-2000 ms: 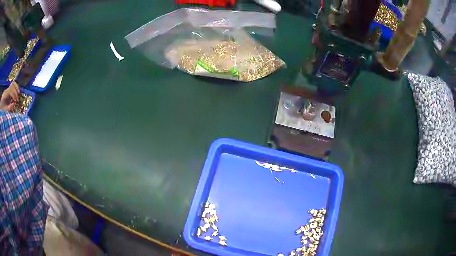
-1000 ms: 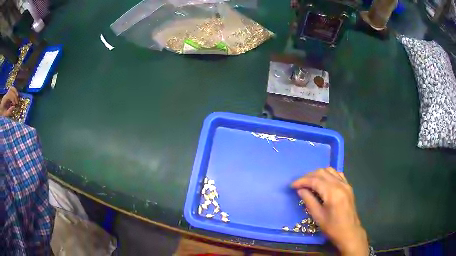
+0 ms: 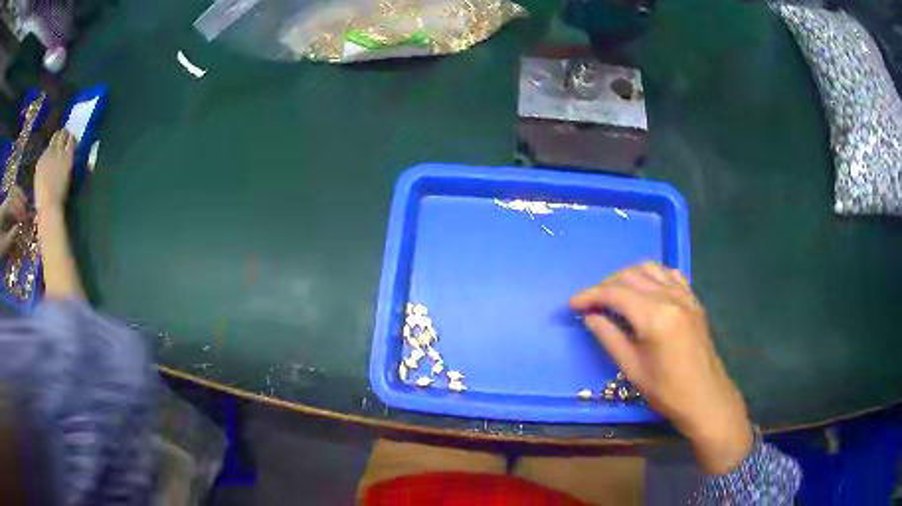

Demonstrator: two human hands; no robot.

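A shallow blue tray (image 3: 385, 296) lies in front of me. My right hand (image 3: 658, 341) is over its right side, with thumb and index finger bent towards each other; whether a small part is between them is not clear. Brass-coloured metal parts (image 3: 621, 389) lie in the near right corner, partly hidden by the hand. Paler metal parts (image 3: 420, 341) lie loosely in the near left corner. Thin white-silver pins (image 3: 534, 207) lie along the far side. My left hand is not in view.
A grey metal press fixture (image 3: 582, 94) stands just beyond the tray. A clear bag of gold parts (image 3: 396, 28) lies at the far side, a speckled bulk bag (image 3: 858, 109) at the far right. At the left, another person's hands (image 3: 54, 178) are over blue trays.
The view has tilted down, so tray and fixture sit higher in the picture. My right hand came in over the tray's right side and stays there. The other person's arm now reaches forward.
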